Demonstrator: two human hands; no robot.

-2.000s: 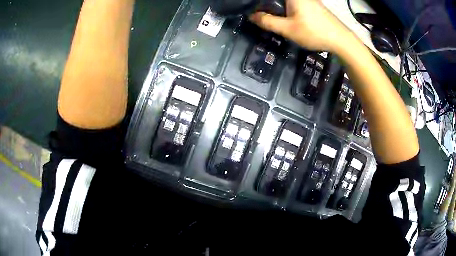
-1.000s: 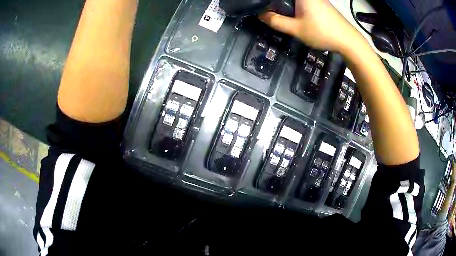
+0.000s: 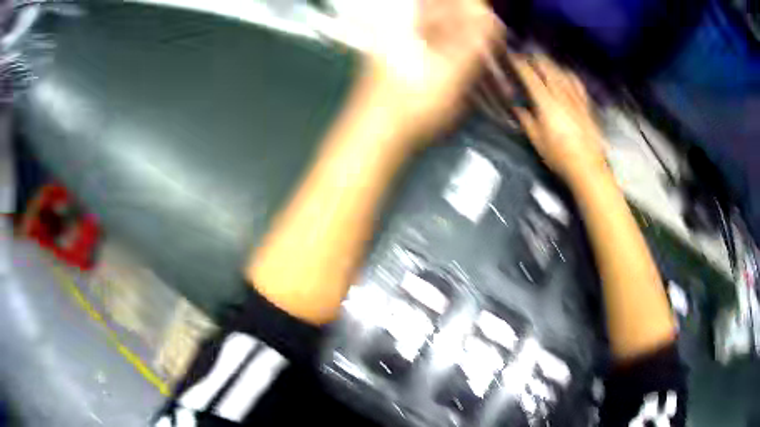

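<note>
The picture is strongly blurred. The clear blister tray lies at lower middle with several black units in its near row; their white labels show as streaks. A white paper slip lies flat in the tray's far part. My left hand is raised at the top, beyond the tray, partly washed out by glare. My right hand is just right of it, over the tray's far side. Something dark and blurred shows between the hands; I cannot tell what it is or whether either hand holds it.
The dark green bench mat extends left of the tray. A white strip with cables and dark items runs along the right. A red stool stands at far left below the bench edge. Blue-lit screens are blurred at top right.
The view has swung, so the tray sits lower. My left hand has come into the picture at the top. My right hand was by the black scanner; that scanner can no longer be made out.
</note>
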